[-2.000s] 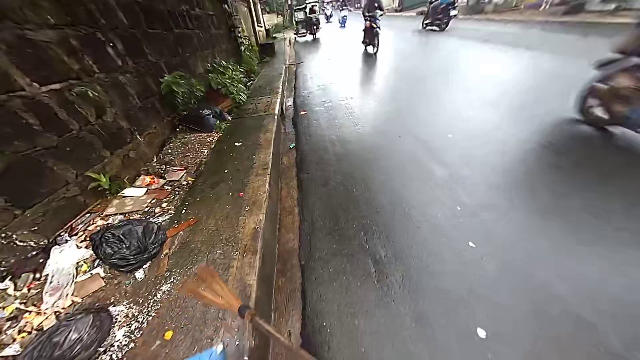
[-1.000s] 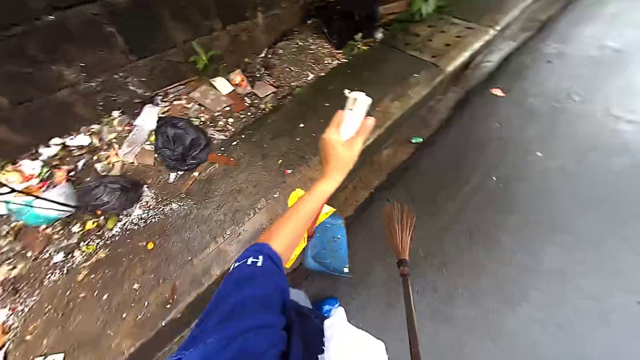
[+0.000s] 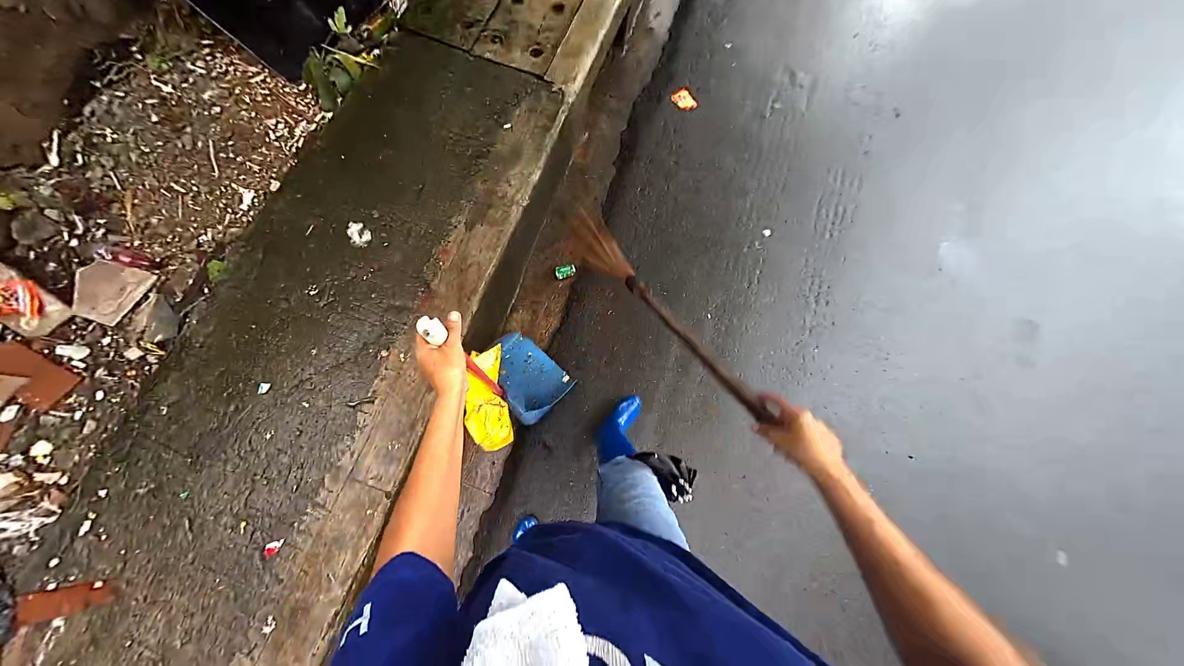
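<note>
My left hand [image 3: 444, 361] is closed around the white end of a dustpan's handle, above the kerb. Below it the blue dustpan [image 3: 535, 377] rests in the gutter, with bits of dirt in it and a yellow plastic bag [image 3: 487, 407] beside its red shaft. My right hand [image 3: 803, 435] grips the dark handle of a stick broom [image 3: 689, 338]. The broom's blurred bristles are over the gutter's edge, just right of a small green wrapper [image 3: 564, 271].
A raised concrete kerb [image 3: 518, 203] runs along the wet road. An orange wrapper [image 3: 684, 99] lies on the asphalt. Left of the walkway are litter, broken tiles [image 3: 111, 291] and plants [image 3: 338, 69]. My blue boots [image 3: 618, 427] are on the road side.
The view has swung down and moved along the kerb. My right hand, out of view before, now shows on the broom, whose bristles have moved up beside the green wrapper.
</note>
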